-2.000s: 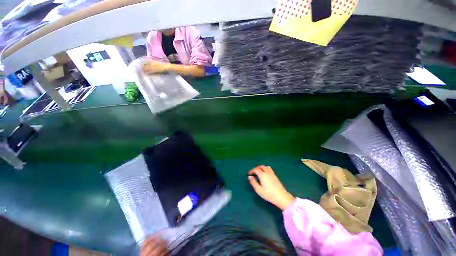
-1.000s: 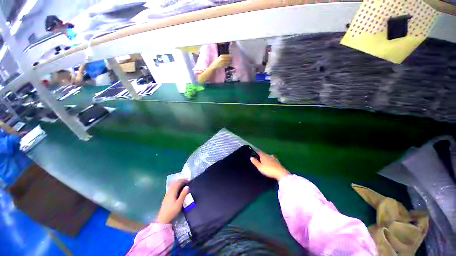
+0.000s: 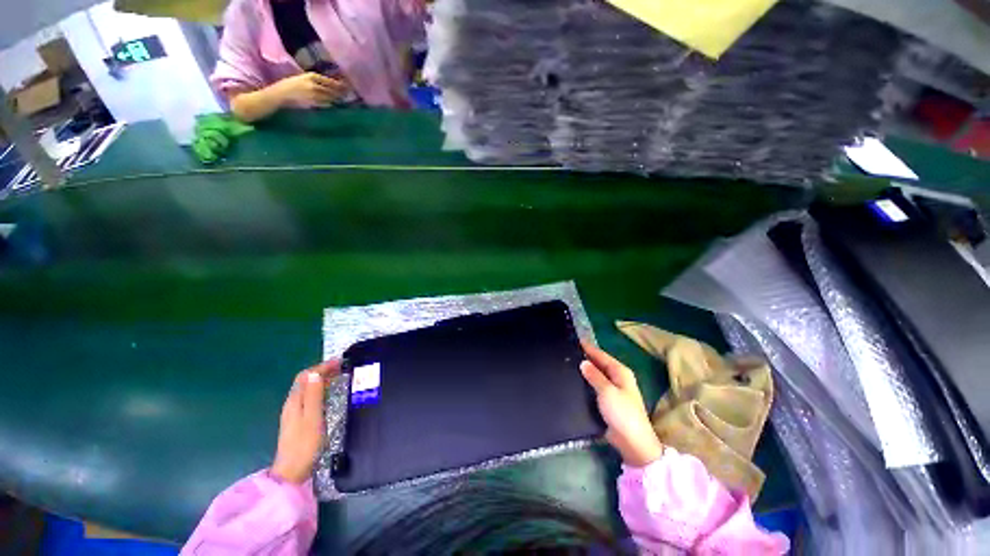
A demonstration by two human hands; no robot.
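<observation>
A black panel unit (image 3: pixel 467 396) lies smooth face up over a bubble wrap sheet (image 3: pixel 429 313) on the green bench. A white and blue label sits near its left edge. My left hand (image 3: pixel 302 421) holds the panel's left short side. My right hand (image 3: pixel 621 402) holds its right short side, thumb on the edge. The wrap shows beyond the panel's far edge and around its sides. A tan wiping cloth (image 3: pixel 711 413) lies crumpled just right of my right hand.
A stack of panels with bubble wrap (image 3: pixel 868 293) leans at the right. A thick grey bubble wrap pile (image 3: pixel 662 98) stands at the far side under a yellow sheet (image 3: pixel 711 22). A co-worker in pink (image 3: pixel 315 54) is across the bench, beside a green cloth (image 3: pixel 217 137).
The panel has turned from slanted to nearly level and lies squarer over its wrap. Both hands still grip it, now at its two short sides. The view has shifted right.
</observation>
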